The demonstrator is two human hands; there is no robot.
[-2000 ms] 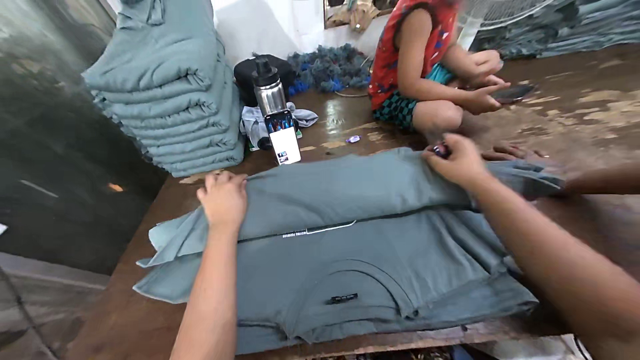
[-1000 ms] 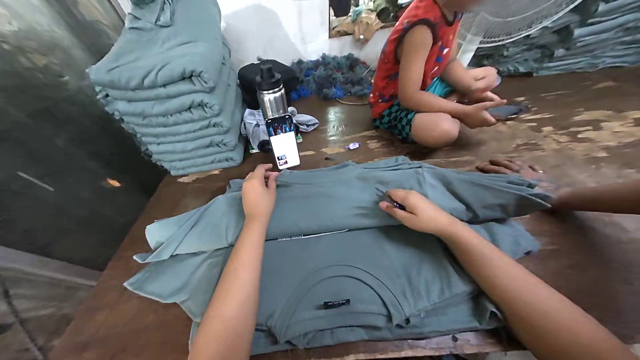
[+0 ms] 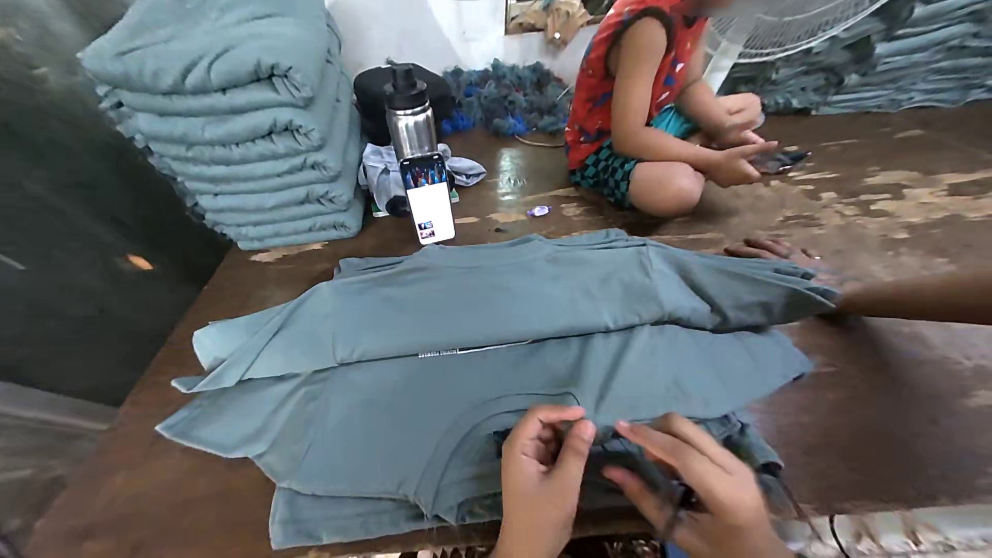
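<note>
Grey-green T-shirts [image 3: 372, 418] lie in a layered pile on the wooden table, necklines toward me, with another folded shirt [image 3: 496, 298] behind them. At the front neckline, my left hand [image 3: 546, 465] pinches the shirt's collar edge between thumb and fingers. Close to its right is my right hand [image 3: 697, 480], its fingers bent around a small dark tool, blurred, perhaps thread snippers, beside the bunched collar fabric. Whether its thumb and fingertips also touch the cloth is hard to tell.
Folded grey-green cloth [image 3: 232, 132] is stacked at the back left. A phone [image 3: 428, 200] leans on a steel bottle [image 3: 411, 124]. A person [image 3: 651, 116] sits cross-legged on the table, holding a phone. Another person's hand [image 3: 775, 252] rests beside the right sleeve.
Both my hands have moved from the back shirt to the front collar, where they are now close together. The seated person stays in place.
</note>
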